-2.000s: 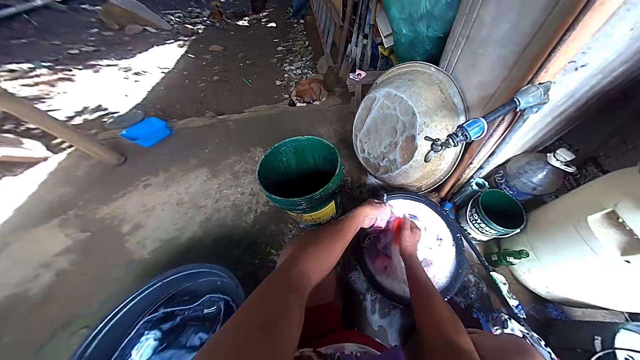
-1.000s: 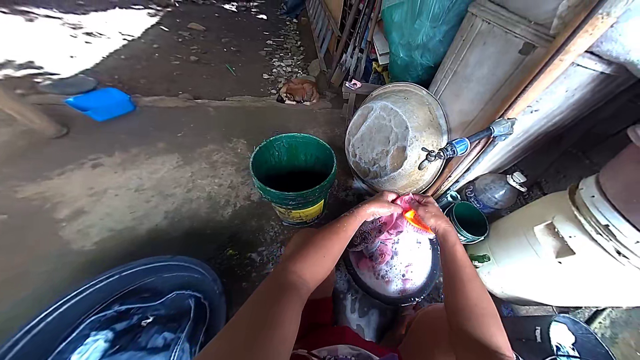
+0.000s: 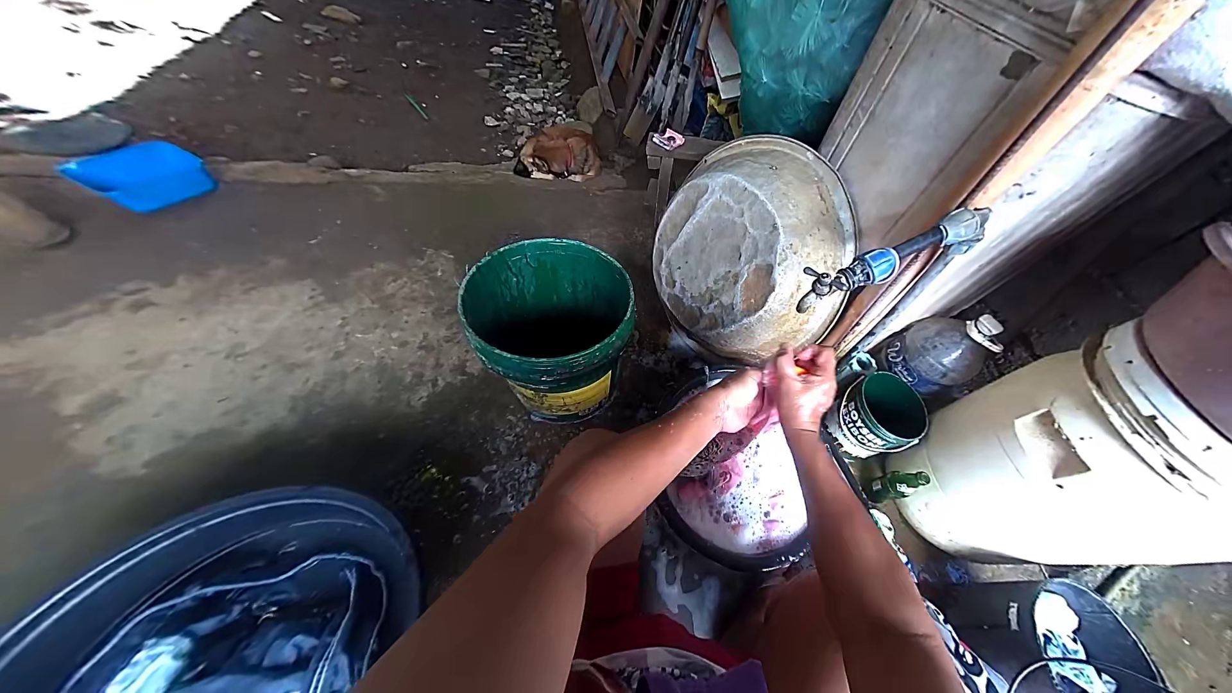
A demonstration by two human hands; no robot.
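A black basin (image 3: pixel 695 545) of foamy water stands between my knees, with pink cloth (image 3: pixel 724 475) partly in the suds. Over its far edge my left hand (image 3: pixel 739 398) grips the pink wet cloth. Close beside it, almost touching, my right hand (image 3: pixel 807 385) is closed around a small orange-yellow thing, mostly covered by the fingers, and seems to pinch the cloth too. A green bucket (image 3: pixel 547 358) with dark contents is to the left of the hands. Beyond them a large metal basin (image 3: pixel 751 250) leans on its side below a tap (image 3: pixel 847 279).
A large dark tub (image 3: pixel 385 539) of clothes in water is at lower left. To the right are a small green pail (image 3: pixel 881 414), a plastic water jug (image 3: pixel 938 354), a green bottle (image 3: pixel 897 485) and a cream drum (image 3: pixel 1020 462). A dog (image 3: pixel 558 154) lies farther off, a blue dustpan-like piece (image 3: pixel 144 176) at left.
Both hands have lifted the pink cloth up toward the basin's far edge. The orange thing, plainly seen between the hands a second ago, is now mostly covered by the right hand.
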